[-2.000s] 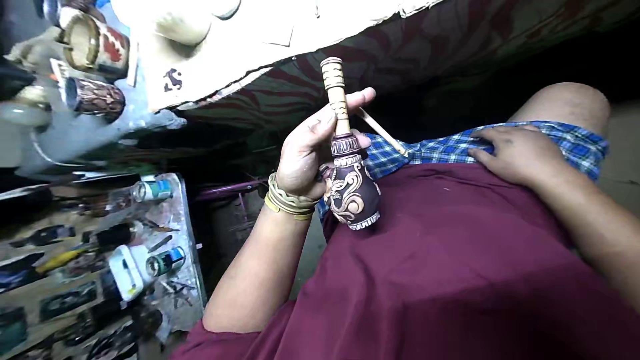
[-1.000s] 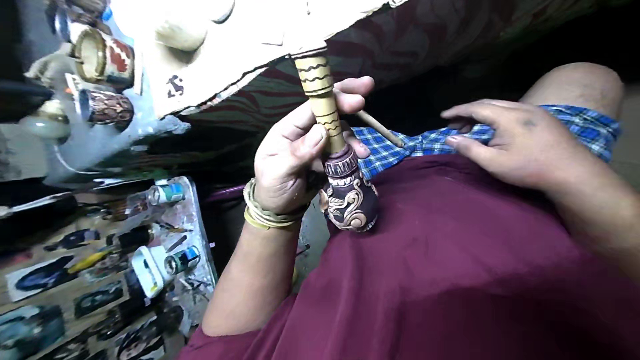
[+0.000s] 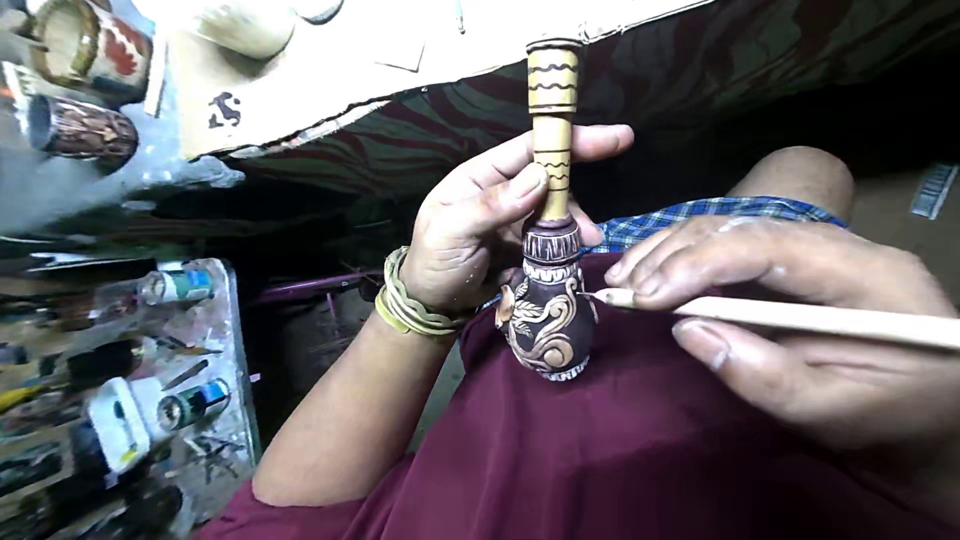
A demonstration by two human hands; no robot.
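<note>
My left hand (image 3: 487, 202), with woven bands at the wrist, grips a carved piece by its light, banded neck (image 3: 553, 127). The neck points away from me, and the dark rounded body (image 3: 555, 322), with raised pale scrolls and leaves, hangs over my maroon shirt. Between the thumb and fingers of my right hand (image 3: 750, 292) is a pale wooden stick tool (image 3: 810, 313). Its thin tip is at the right side of the carved body; whether it touches cannot be told.
A pale work surface (image 3: 480, 64) lies ahead, holding a rounded pale object (image 3: 244, 26). A decorated pot (image 3: 94, 49) and a carved cup (image 3: 82, 129) are at upper left. Lower left, a cluttered table (image 3: 244, 360) bears jars (image 3: 193, 403), a white tray (image 3: 120, 424) and brushes.
My right hand has come from my lap to the carved piece, now with the stick tool raised in it. My left hand keeps its hold on the neck.
</note>
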